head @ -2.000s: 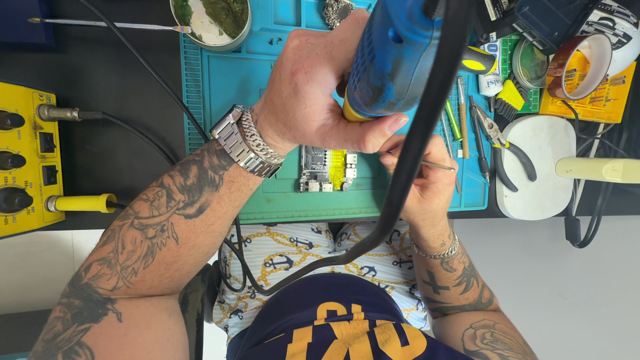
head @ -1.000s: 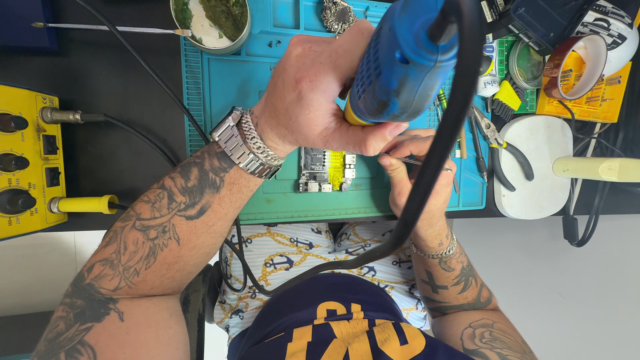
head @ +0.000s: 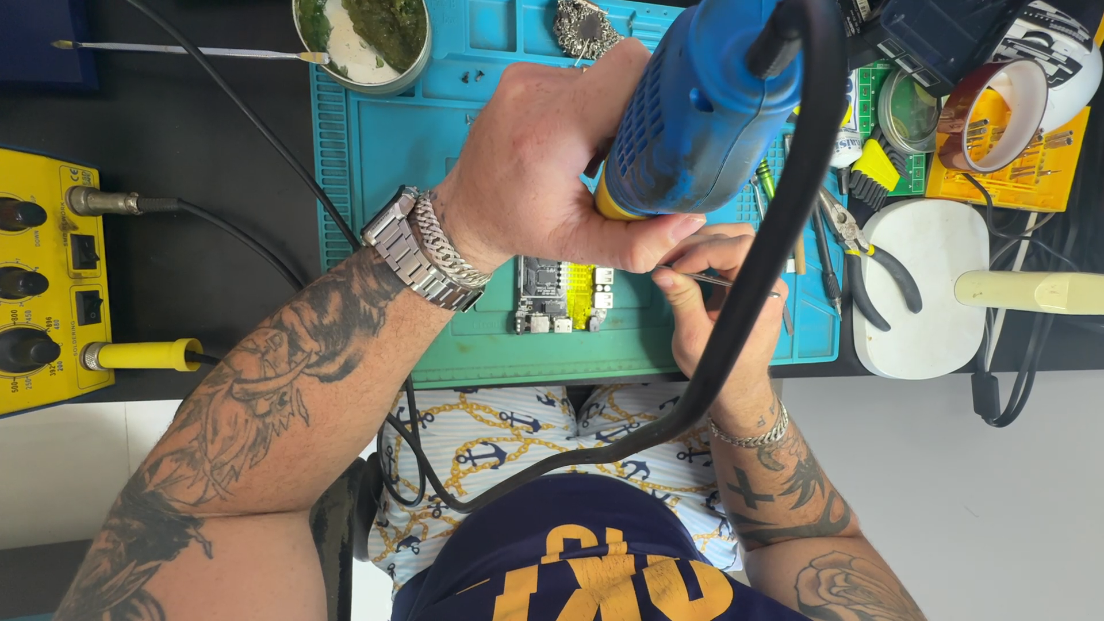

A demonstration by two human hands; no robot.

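My left hand [head: 552, 164] is wrapped around the handle of a blue hot air gun [head: 694, 112], held above the mat; its nozzle is hidden. A thick black cable runs from it down across my lap. Below my left hand a circuit board [head: 565, 297] with metal-shelled connectors lies on a blue-green silicone repair mat [head: 517, 362], partly covered by the hand. Yellow light or colour shows on its right part. My right hand [head: 716, 293] pinches thin metal tweezers [head: 711, 279] just right of the board; their tips are hidden behind my left thumb.
A yellow soldering station [head: 52, 285] stands at the left. At the upper left are a round tin [head: 405, 78] and a thin brush [head: 190, 52]. Pliers [head: 849, 233], a white pad [head: 923, 336], a roll of brown tape [head: 957, 129] and a yellow bit holder [head: 1065, 164] lie at the right.
The hot air gun and my left hand have shifted slightly to the right over the last two seconds. My right hand has moved a little, and the tweezers lie at a different angle.
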